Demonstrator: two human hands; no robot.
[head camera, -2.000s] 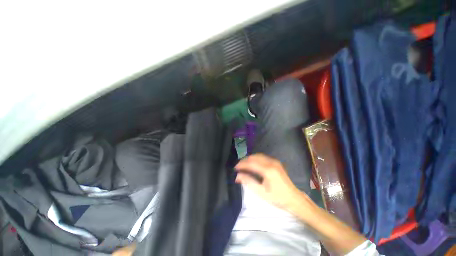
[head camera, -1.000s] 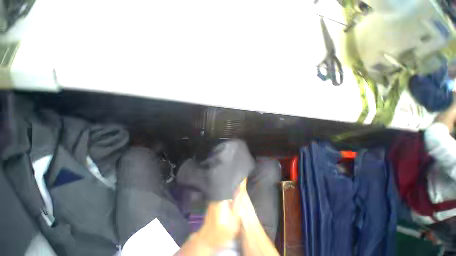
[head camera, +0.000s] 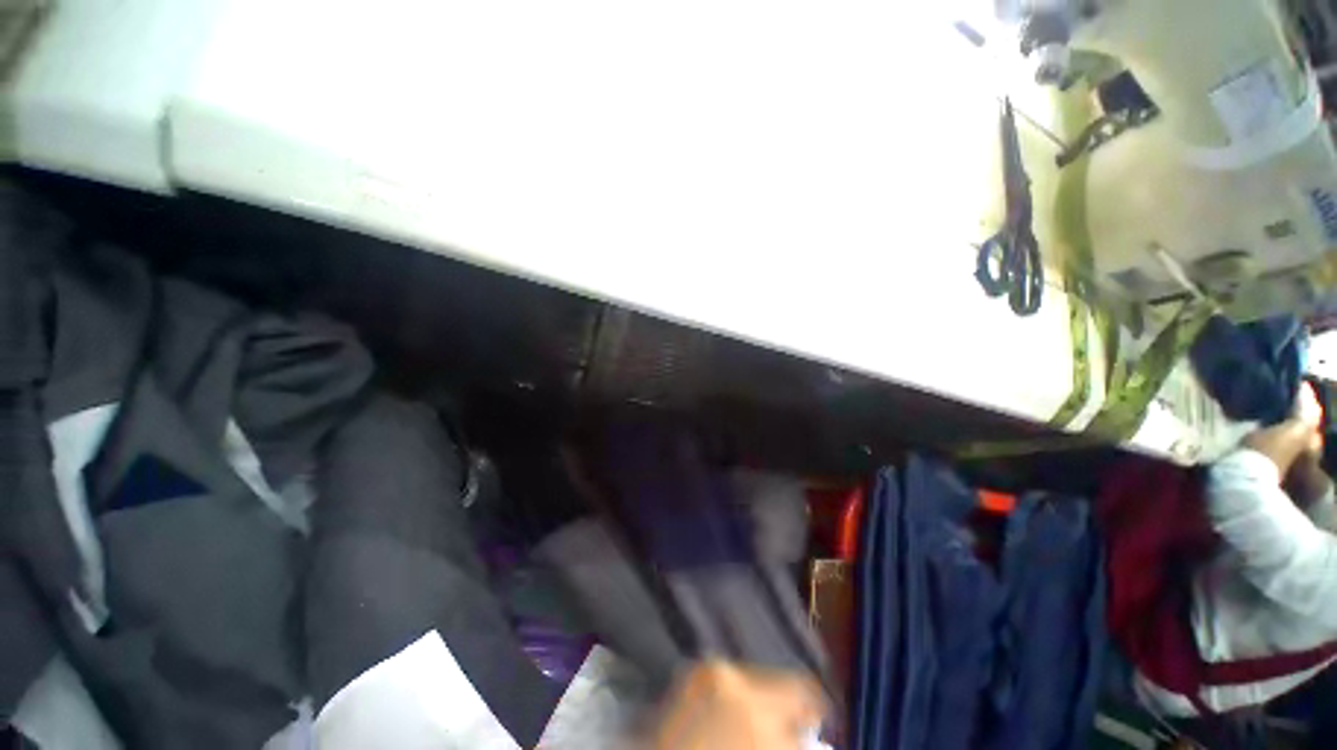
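Observation:
A blurred hand, which looks like my right hand (head camera: 741, 714), is at the bottom edge, cut off by it. It grips the lower part of a grey and navy cloth (head camera: 682, 513) that hangs over my lap and is smeared by motion. My left hand cannot be made out. A dark grey garment (head camera: 205, 586) with white strips and a navy triangle lies at the left, beside my grey-clad leg. White cloth (head camera: 418, 703) shows on my lap at the bottom.
The white table (head camera: 587, 161) spans the top, with shears (head camera: 1015, 235) near a cream sewing machine (head camera: 1202, 161) wrapped in yellow-green straps. Folded navy garments (head camera: 953, 615) hang right of my lap on a red frame. Another person (head camera: 1268, 542) works at the far right, maroon cloth beside them.
The grey cloth held up over my lap now shows its navy part and is spread longer. The hands have moved lower, and only one is made out. The view has tilted.

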